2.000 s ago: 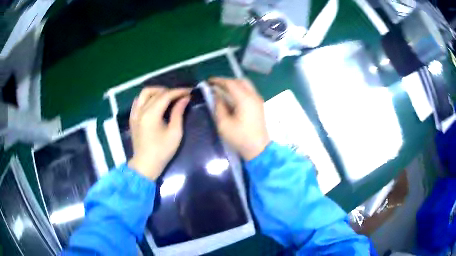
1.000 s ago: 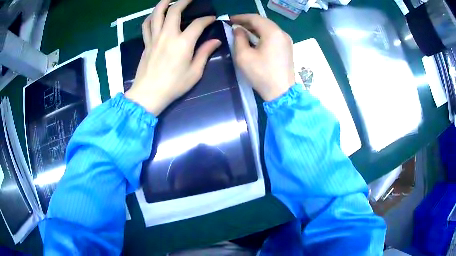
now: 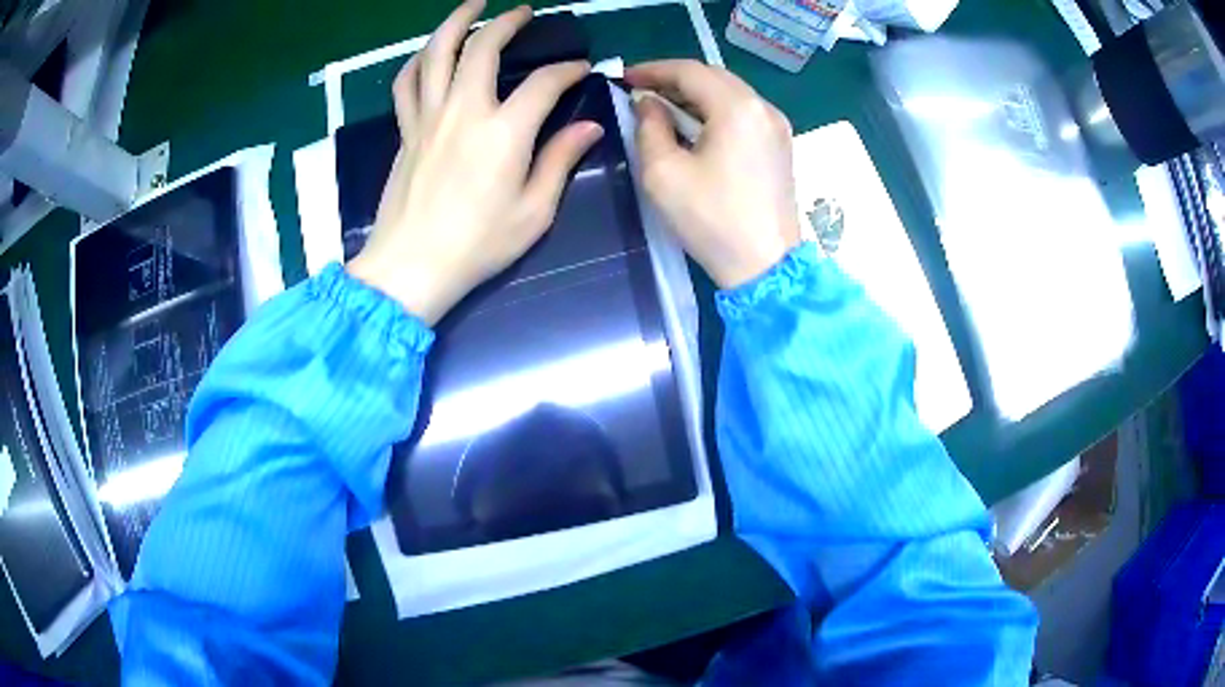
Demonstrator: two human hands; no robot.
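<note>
A glossy black tablet (image 3: 564,362) lies on a white foam sheet (image 3: 564,574) in front of me, with bright reflections across it. My left hand (image 3: 470,168) rests over its upper left part, fingers spread, the fingertips near a black block (image 3: 544,43) at the top edge. My right hand (image 3: 719,168) is at the tablet's upper right corner. Its thumb and index finger pinch a small thin pale piece there; whether this is a tool or a film tab I cannot tell.
A white positioning frame (image 3: 327,101) lies around the tablet's top. To the right are a white card (image 3: 880,269) and a glaring film stack (image 3: 1028,242). A printed black tablet (image 3: 159,309) lies left. A black-banded metal cylinder (image 3: 1158,83) is at upper right.
Since two seconds ago the view has tilted lower and sharpened. My left hand has opened out flatter on the tablet. In the last second both hands have barely moved.
</note>
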